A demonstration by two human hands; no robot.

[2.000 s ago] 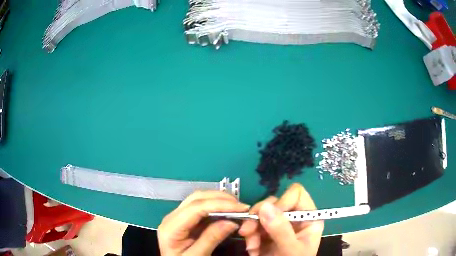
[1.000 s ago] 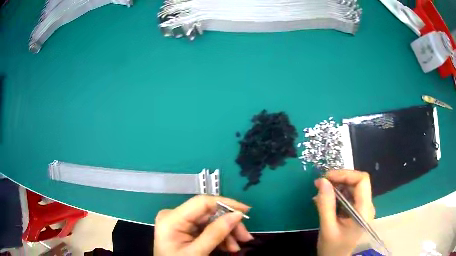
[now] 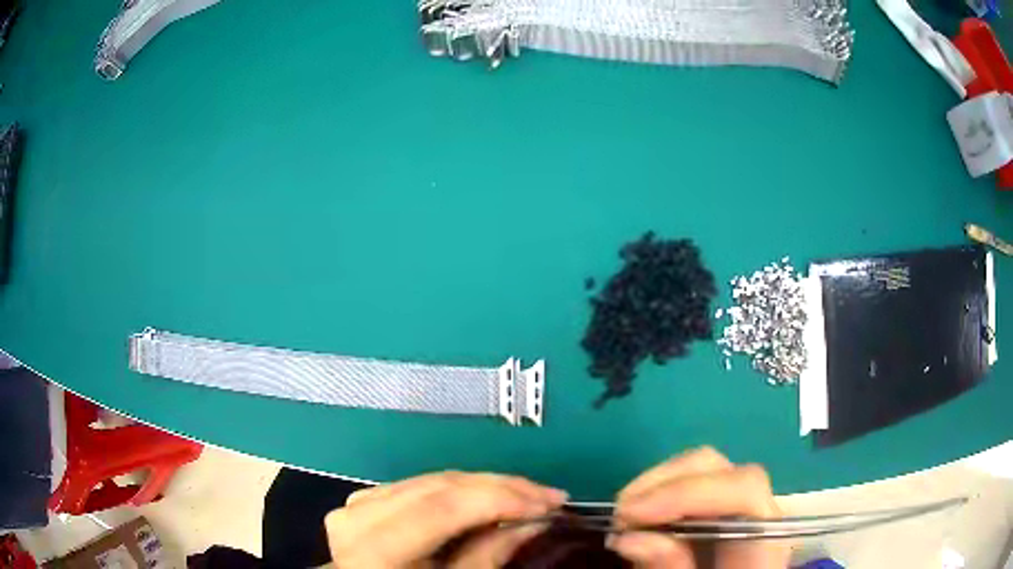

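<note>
My left hand [image 3: 444, 517] is at the bottom centre, fingers pinched on a thin silver piece, mostly hidden by the fingers; it looks like a band end connector. My right hand [image 3: 700, 511] is just right of it and holds long silver tweezers [image 3: 822, 525], which point right past the table edge. The fingertips of both hands nearly meet. Silver mesh bands [image 3: 322, 376] lie overlapping at left, slotted connectors at their right end. A pile of black bits [image 3: 650, 311] and a pile of silver bits [image 3: 766, 322] lie above my right hand.
A glossy black pad [image 3: 900, 339] with white edge strips lies at right. A wide stack of mesh bands [image 3: 667, 31] is at the far side, another group [image 3: 150, 25] at far left. A red holder [image 3: 983, 56] with a white object [image 3: 981, 133] stands at far right. A red stool [image 3: 122, 445] is below.
My right hand with the tweezers has moved left, away from the silver pile, to beside my left hand. The camera view has also shifted. The loose piles look much the same.
</note>
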